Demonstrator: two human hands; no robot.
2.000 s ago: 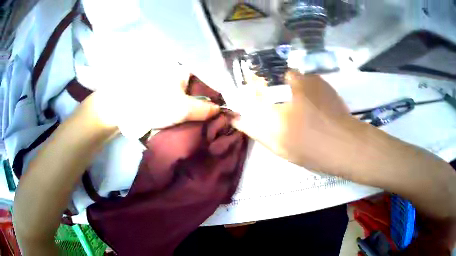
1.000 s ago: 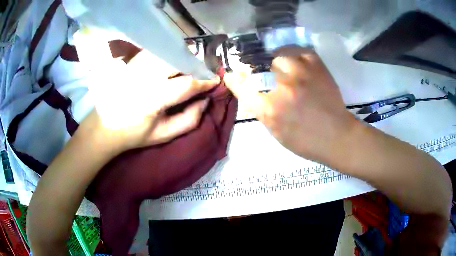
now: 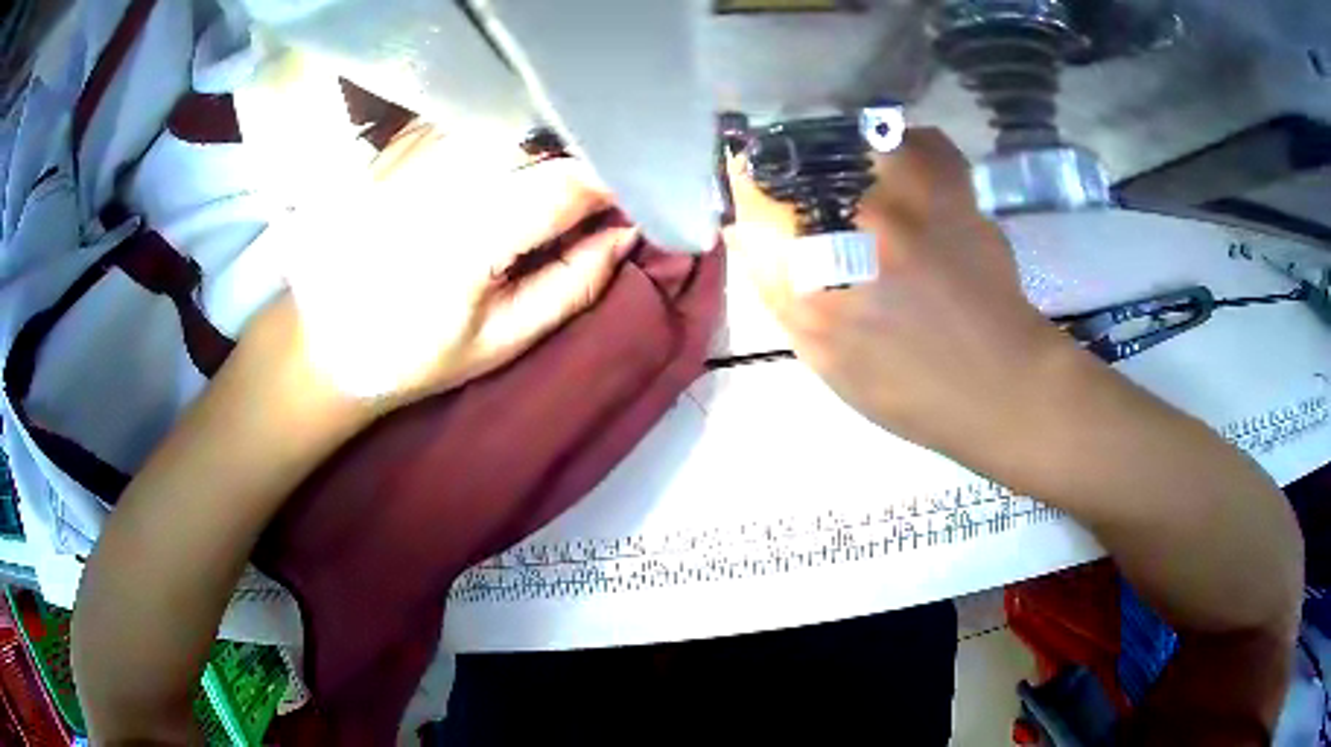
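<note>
A maroon fabric panel (image 3: 496,438) lies on the white table and hangs over its front edge. My left hand (image 3: 482,277) lies on its upper part, fingers towards the machine head; glare washes out much of the hand. My right hand (image 3: 905,277) is at the right of the machine head (image 3: 628,102), its fingers partly hidden behind the black spring-like part (image 3: 825,168) with a white knob. Whether it touches cloth is hidden. The needle area is covered by the machine head.
Pale grey cloth with maroon bands (image 3: 88,248) is heaped at the left. Thread snips (image 3: 1146,321) lie on the table at right, by a dark cord. A printed ruler (image 3: 818,533) runs along the front edge. Green (image 3: 248,693) and red baskets are below left; red and blue items below right.
Since two seconds ago, the maroon panel has been spread flatter and my left hand has come to lie on it. My right hand has moved behind the spring-like part. The view has also shifted.
</note>
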